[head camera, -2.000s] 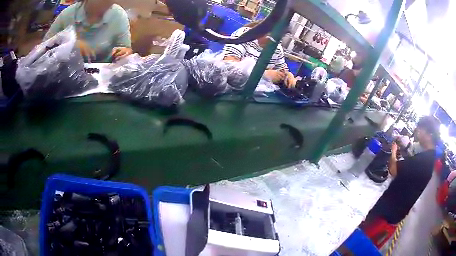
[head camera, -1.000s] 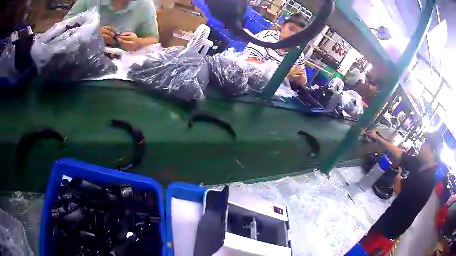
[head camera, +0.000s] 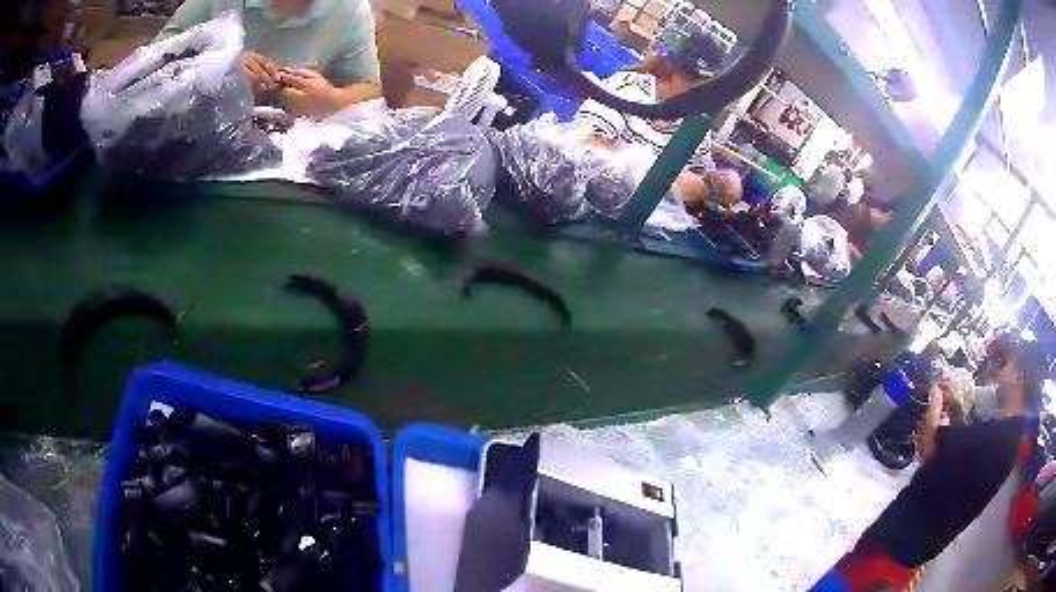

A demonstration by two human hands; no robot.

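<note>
Neither of my hands is in the picture. A blue parts bin (head camera: 261, 393) full of glossy black pieces (head camera: 232, 503) lies nearest, at the bottom left. Right of it a white screw feeder (head camera: 602, 567) with a raised dark flap (head camera: 500, 520) and an open top stands partly over a blue tray with white lining (head camera: 434, 520). Several black headbands (head camera: 347, 335) lie spaced along the green belt (head camera: 429, 370) beyond. The bottom edge cuts off the bin and the feeder.
Crinkled plastic bags (head camera: 405, 168) line the belt's far side, with two people seated behind. A green post (head camera: 857, 266) rises at right. A person in black (head camera: 961, 486) is at the right, near a blue-capped cylinder (head camera: 877, 408). Clear plastic (head camera: 35, 532) lies left of the bin.
The view has turned, so the bin, feeder and headbands sit farther right. The person in black reached towards the belt a second ago and now has the arm drawn back.
</note>
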